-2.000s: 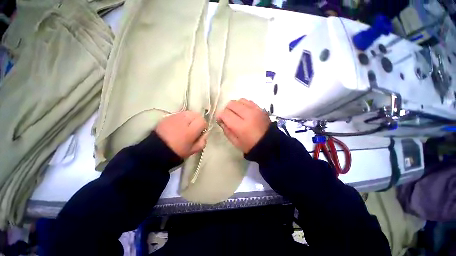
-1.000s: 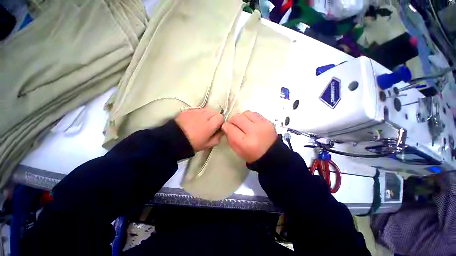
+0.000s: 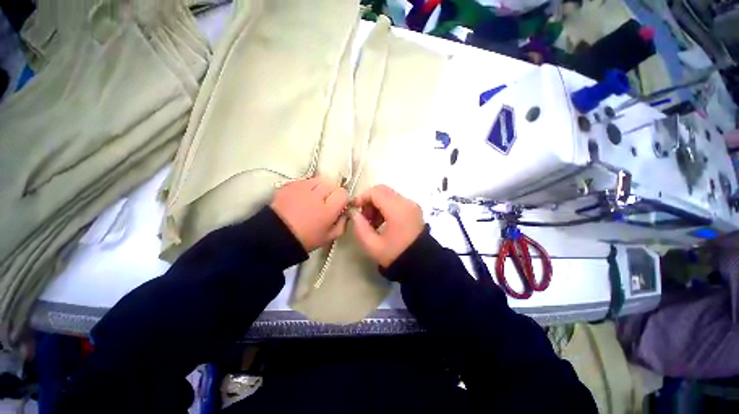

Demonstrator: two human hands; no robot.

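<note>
A large pale khaki trouser panel (image 3: pixel 267 97) lies on the white table, with a narrower khaki piece (image 3: pixel 344 295) at its right. A thin toothed zipper chain (image 3: pixel 326 267) runs down the narrower piece and shows below my hands. My left hand (image 3: pixel 312 212) is closed on the zipper chain at the cloth edge. My right hand (image 3: pixel 389 224) meets it with thumb and forefinger together at the chain. A tiny shiny bit shows between the fingertips; I cannot tell whether it is a slider.
A thick khaki stack (image 3: pixel 89 154) lies at left. A white sewing machine (image 3: pixel 535 137) stands at right. Red-handled scissors (image 3: pixel 523 265), a slim dark tool (image 3: pixel 470 242) and a control panel (image 3: pixel 642 272) lie before it. A grey measuring tape (image 3: pixel 284 326) lines the front edge. A person's sleeve (image 3: pixel 689 335) shows at lower right.
The view has shifted. Both hands stay at the zipper chain; the right thumb and forefinger now form a more open curve. The dark tool shows more fully.
</note>
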